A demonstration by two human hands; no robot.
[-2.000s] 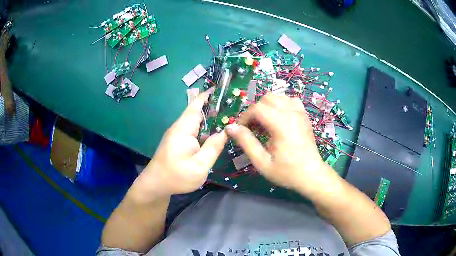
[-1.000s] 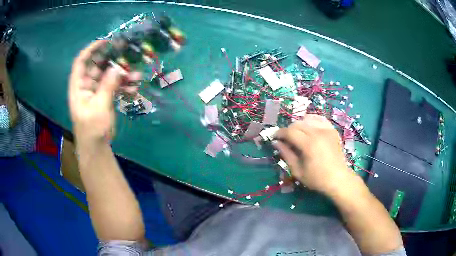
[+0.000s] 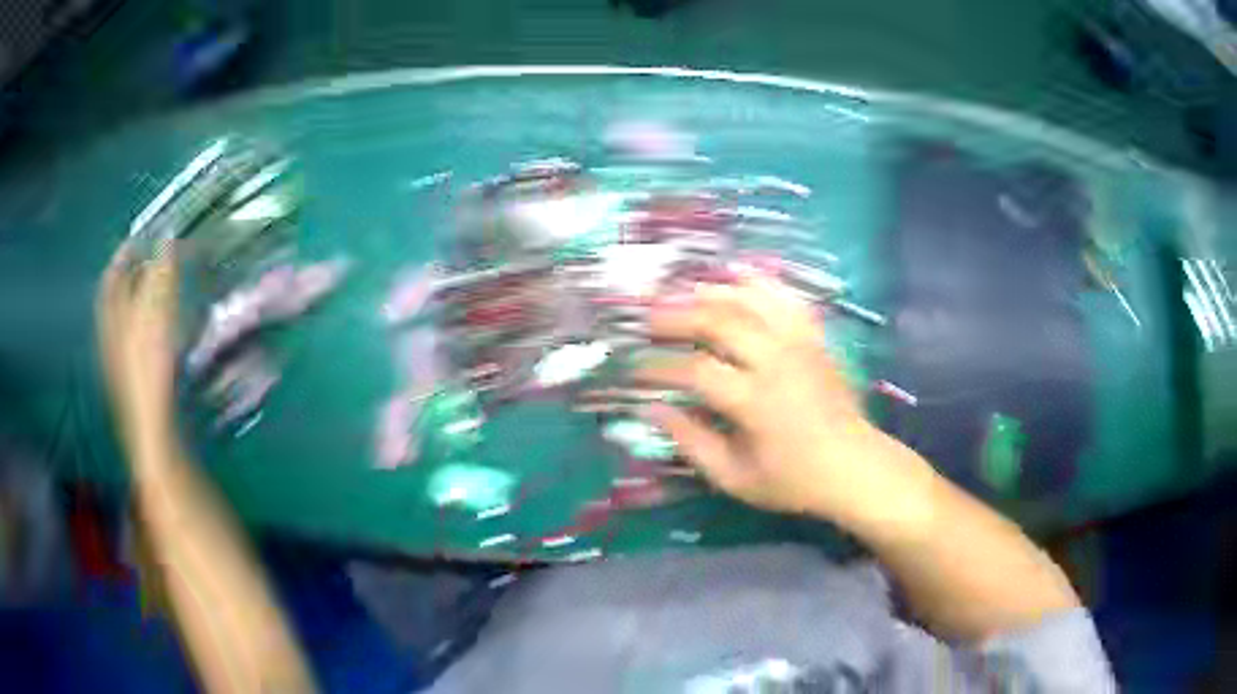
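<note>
The view is strongly blurred. My left hand (image 3: 140,305) is at the far left, against the near-left edge of the finished assemblies (image 3: 244,203); whether it holds anything is unclear. Pink-grey pads (image 3: 265,309) lie just below those assemblies. My right hand (image 3: 760,386) is over the right part of the heap of wired modules (image 3: 529,292), fingers spread and pointing left. No held thing can be made out in it. A white piece (image 3: 573,362) lies left of its fingertips.
The black mat (image 3: 984,325) lies right of the heap, with a small green PCB (image 3: 1004,452) on it. Waiting PCB panels (image 3: 1205,301) are at the far right. The pale edge line of the green bench (image 3: 611,72) curves along the back.
The camera view has turned right. My left hand, earlier carrying a PCB panel to the left, is now beside the finished assemblies. My right hand has spread its fingers over the heap.
</note>
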